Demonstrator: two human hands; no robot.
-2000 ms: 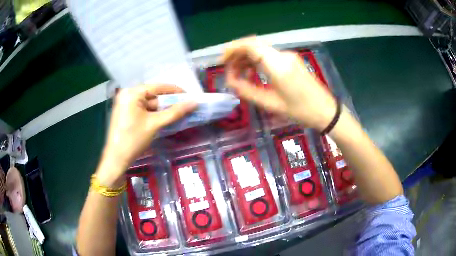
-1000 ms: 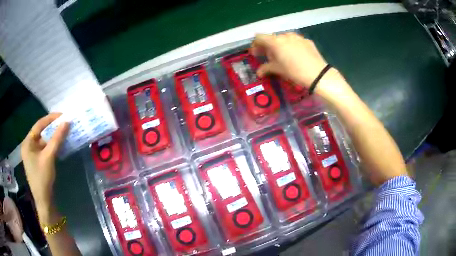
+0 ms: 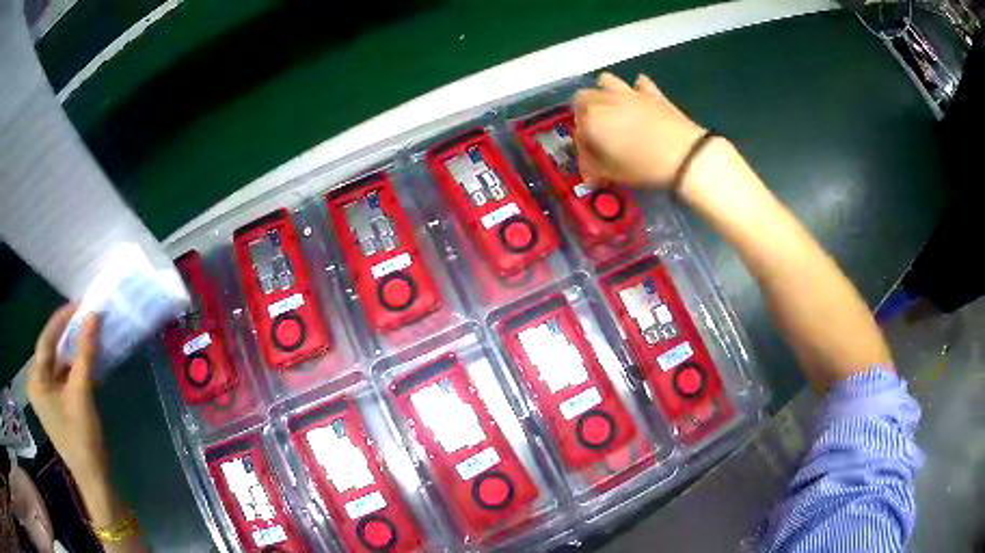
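Observation:
A clear blister tray (image 3: 454, 344) holds two rows of red device housings (image 3: 385, 254), each with a black ring, a pale metallic area and a small pale label. My right hand (image 3: 637, 132) is over the upper end of the back-row housing at the far right, fingers bent down onto it; its fingertips are hidden, so whether they hold a label cannot be told. My left hand (image 3: 70, 378) is at the left edge, pinching the folded bluish-printed end of a long white label sheet (image 3: 76, 194) that runs up out of view.
The tray lies on a dark green bench (image 3: 778, 130). A white strip (image 3: 637, 45) and the green belt (image 3: 324, 76) run behind it. Grey and black parts stand at the top right. Small items lie at the lower left edge. A dark shape is at the right edge.
My left hand has moved away to the left with the label sheet, uncovering the back row. My right hand has moved right to the last back-row housing. The tray appears shifted in view.

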